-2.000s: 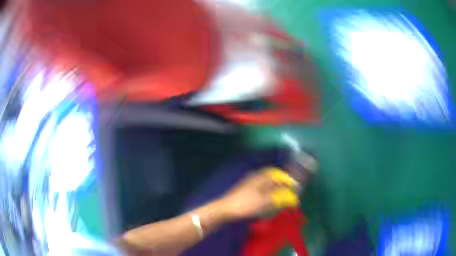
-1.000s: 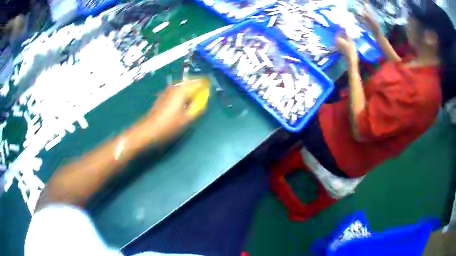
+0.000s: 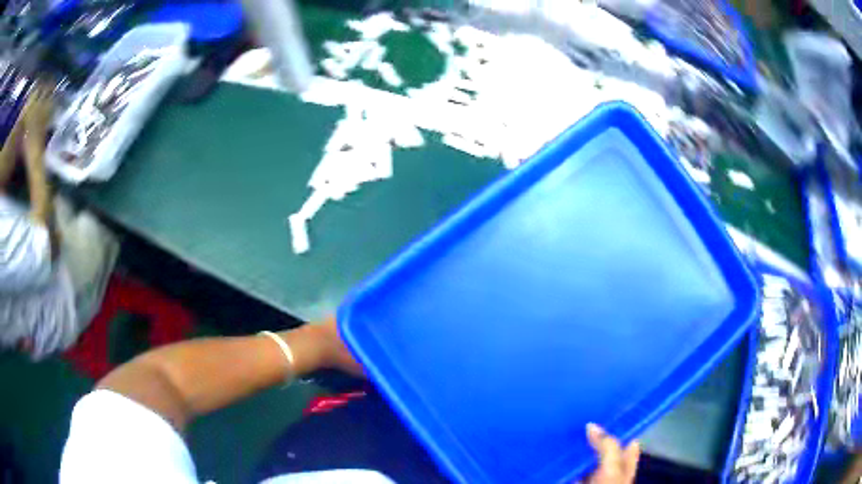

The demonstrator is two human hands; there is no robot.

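An empty blue tray (image 3: 558,302) is held tilted in front of me, above the bench. My left hand (image 3: 342,348) is at the tray's left corner, and its fingers are hidden behind the tray. A pale band shows on my left wrist. My right hand (image 3: 612,459) grips the tray's near rim at the bottom, with its fingertips over the rim and the rest cut off by the picture's edge.
Loose white pieces (image 3: 354,156) lie heaped on the green bench (image 3: 213,175) behind the tray. A white tub (image 3: 118,99) of pieces stands at the far left, near a person's arm (image 3: 38,156). A filled blue tray (image 3: 784,378) is at the right. A red stool (image 3: 142,312) is below left.
The view has swung away from the person in red. The empty blue tray is now in my hands. My left hand's yellow coverings no longer show, and my right hand has come into view.
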